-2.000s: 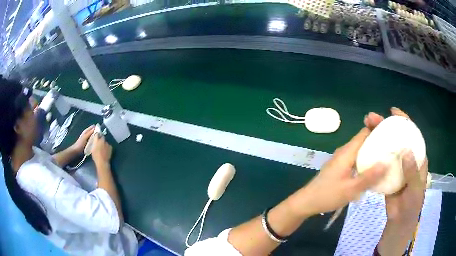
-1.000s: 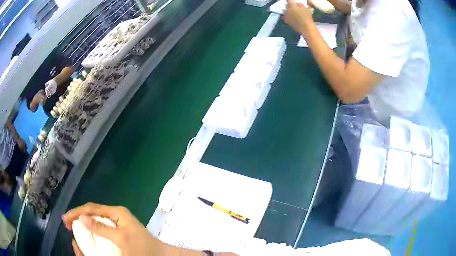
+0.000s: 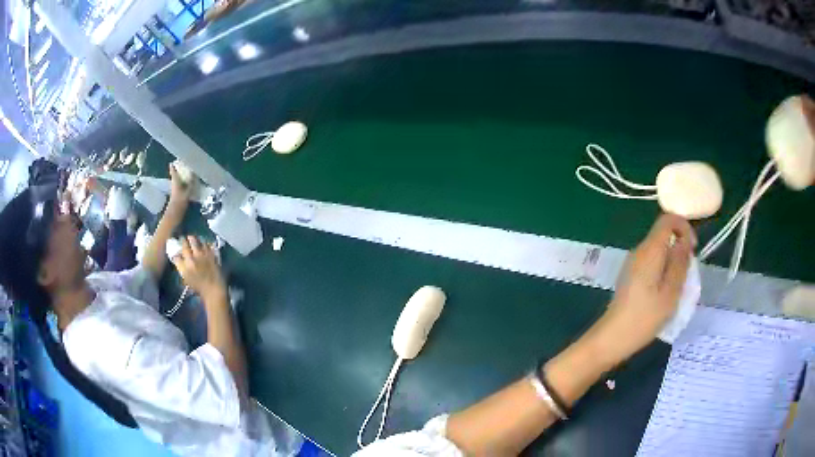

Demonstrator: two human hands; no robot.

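My left hand, with a band at the wrist, is closed around a white wad, likely a cloth or tissue. Its fingertips are at the lower edge of a cream device on the green belt; I cannot tell if they touch. That device's cord loops point left. Another cream device is at the right edge, its cord hanging down. Only a sliver of my right hand shows beside it, cut off by the picture's edge, apparently holding it.
A cream device lies on the near bench, another farther along the belt. A pale rail divides belt and bench. A printed sheet lies at lower right. A person in white works at left beside a grey post.
The view swung right along the line and back. Both hands were on one device earlier; now my left hand is off it. The belt devices appear farther right.
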